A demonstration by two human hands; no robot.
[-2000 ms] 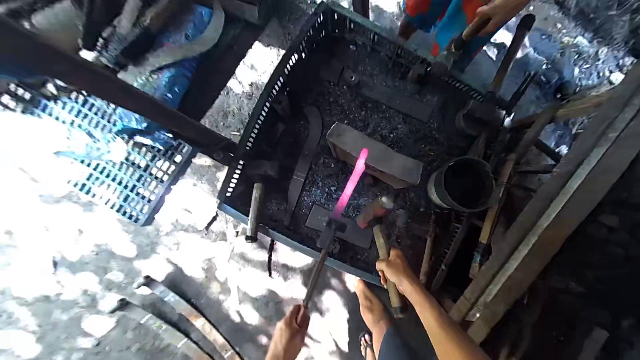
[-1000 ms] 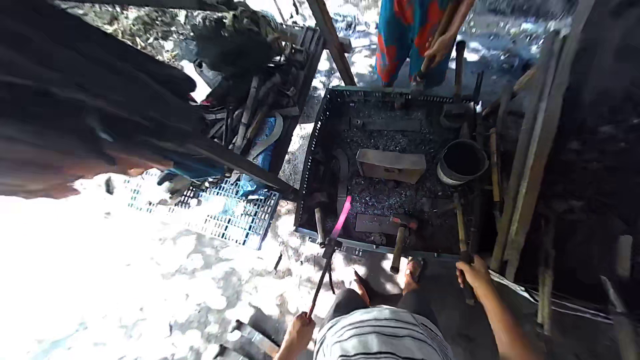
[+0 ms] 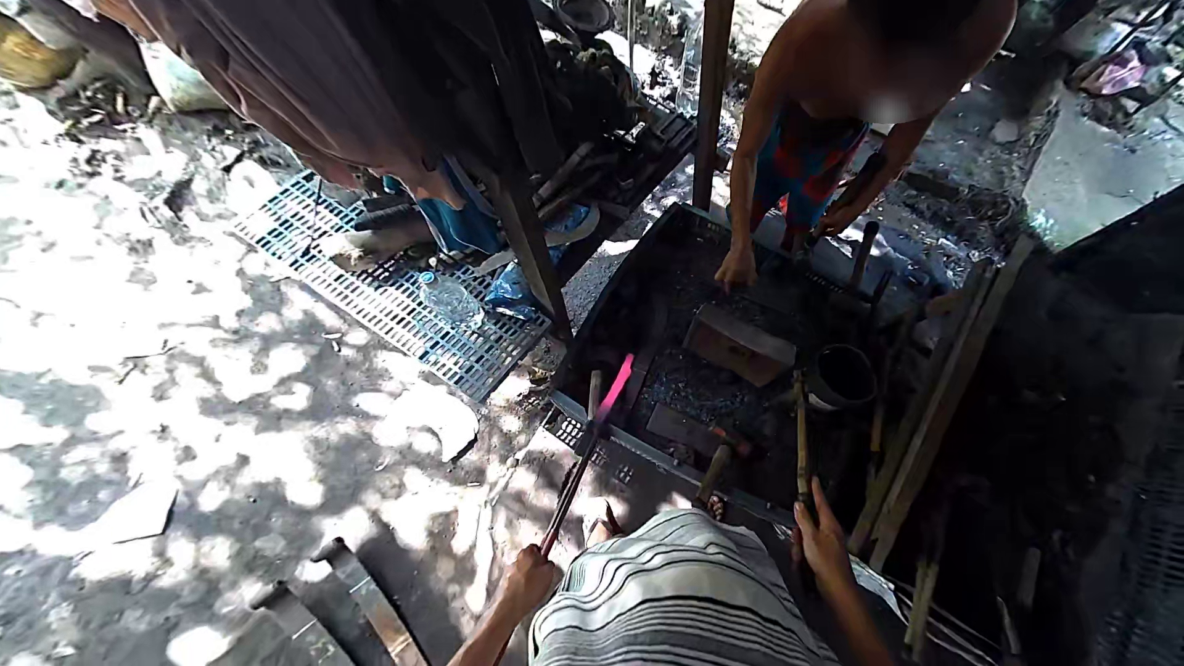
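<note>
My left hand (image 3: 529, 575) grips long metal tongs (image 3: 572, 492), whose far end meets a glowing pink-hot metal piece (image 3: 615, 388) over the near left corner of a dark crate (image 3: 675, 460). At the crate's right side, my right hand (image 3: 821, 536) is at the lower end of a long wooden handle (image 3: 801, 435); its fingers look partly straight, and how firmly they hold is unclear. Inside the crate lies a rectangular metal block (image 3: 740, 344). A hammer (image 3: 714, 472) rests at the near edge, its handle towards me. A bucket (image 3: 842, 376) stands at the right.
Across the crate a person (image 3: 832, 120) reaches one hand towards the block and holds a dark handle in the other. Wooden planks (image 3: 934, 416) run along the right. A plastic grate (image 3: 444, 319) with a bottle (image 3: 451, 301) lies left; curved metal strips (image 3: 375, 601) lie on the ground.
The hammer my right hand held two seconds ago now lies at the crate's near edge. The glowing piece has moved from beside the block to the near left corner. The view has shifted.
</note>
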